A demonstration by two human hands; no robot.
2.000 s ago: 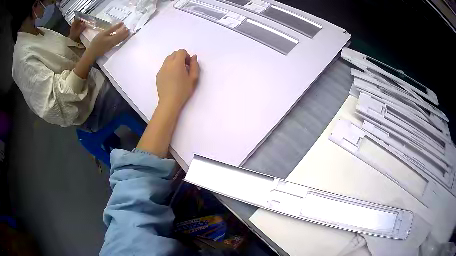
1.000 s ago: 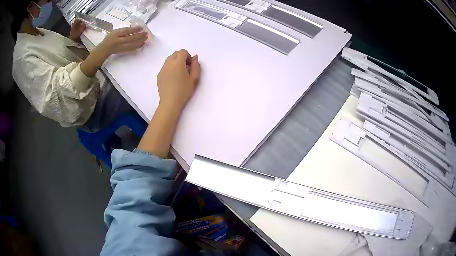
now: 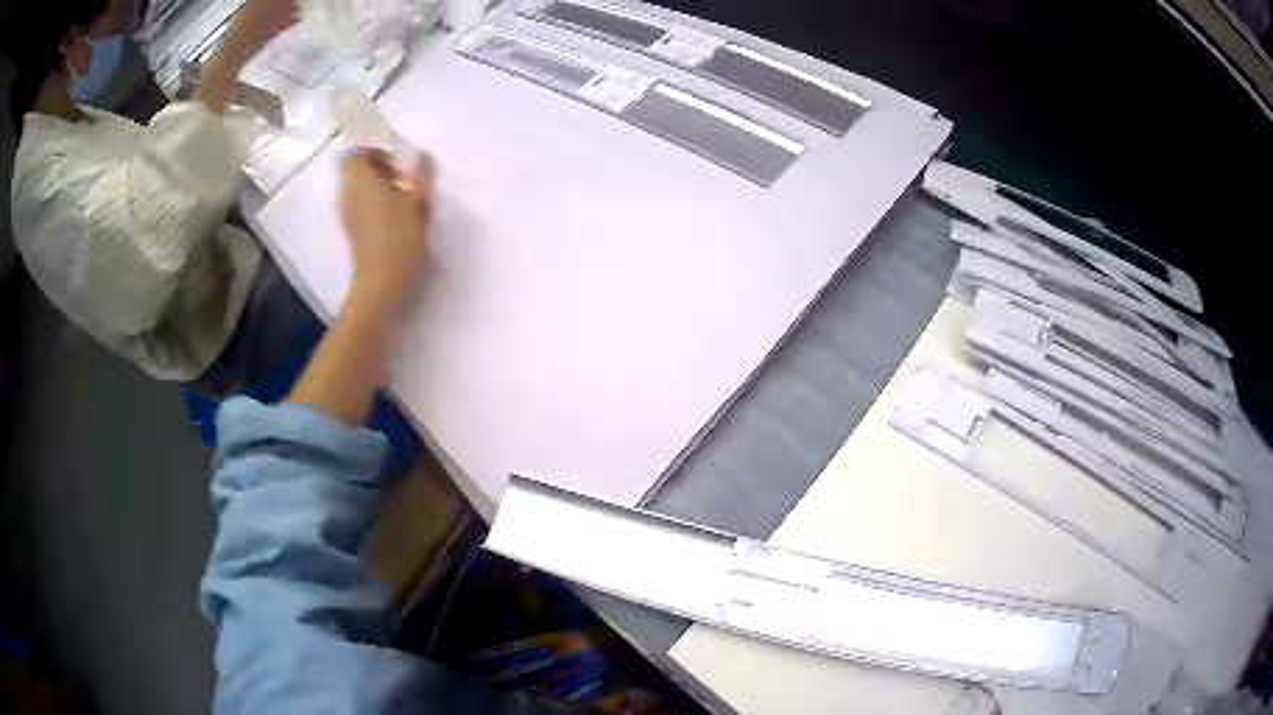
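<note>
My left hand [image 3: 384,217], in a light blue sleeve, is blurred over the left part of the white board, near crinkled clear plastic. Its fingers look curled; whether it holds anything cannot be told. My right hand is not in view. A long curved panel frame [image 3: 782,594] with bright silvery strips lies across the near bench edge, its left end sticking out past the edge. Two grey-windowed panels lie at the board's far side, the nearer one [image 3: 610,94] and the farther one [image 3: 681,50].
The white board [image 3: 586,307] covers the bench middle. Waiting frames [image 3: 1103,349] overlap in a pile at the right. Clear plastic film [image 3: 366,35] lies at the upper left beside a masked person [image 3: 126,224] in a cream top. A blue stool and a box are below the bench edge.
My left hand has moved left and slightly up across the board. The neighbour's arm has moved up toward the plastic film. The view has shifted slightly.
</note>
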